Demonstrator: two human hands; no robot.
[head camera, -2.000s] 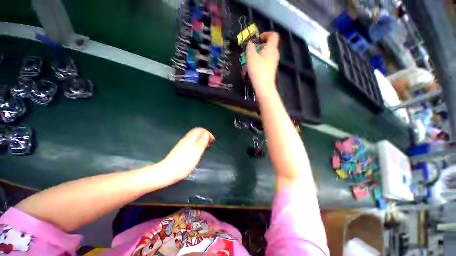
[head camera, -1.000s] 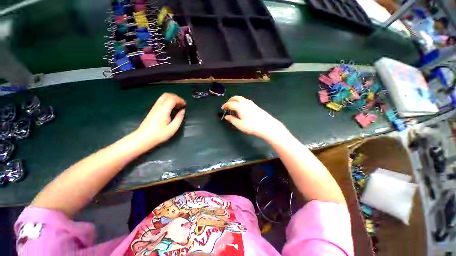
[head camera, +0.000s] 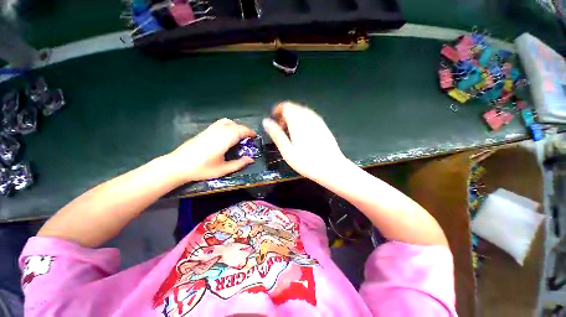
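Note:
My left hand (head camera: 218, 152) holds a small shiny dark plastic unit (head camera: 248, 148) between thumb and fingers, low over the green bench mat near its front edge. My right hand (head camera: 299, 135) is just to the right of it, fingers curled; a dark piece (head camera: 274, 155) shows below its thumb, and I cannot tell whether the hand grips it. Another black unit (head camera: 285, 60) lies alone on the mat in front of the tray.
The black compartment tray (head camera: 267, 30) with coloured clips stands at the top. Loose shiny units (head camera: 26, 119) lie at left. A mixed clip pile (head camera: 476, 69) and a white box (head camera: 546, 77) are at right. An open cardboard box (head camera: 444, 189) with a white bag is below.
My view has shifted, and the tray now sits higher. My hands have come together near the bench's front edge, and my left hand now holds a unit. One dark piece remains by the tray.

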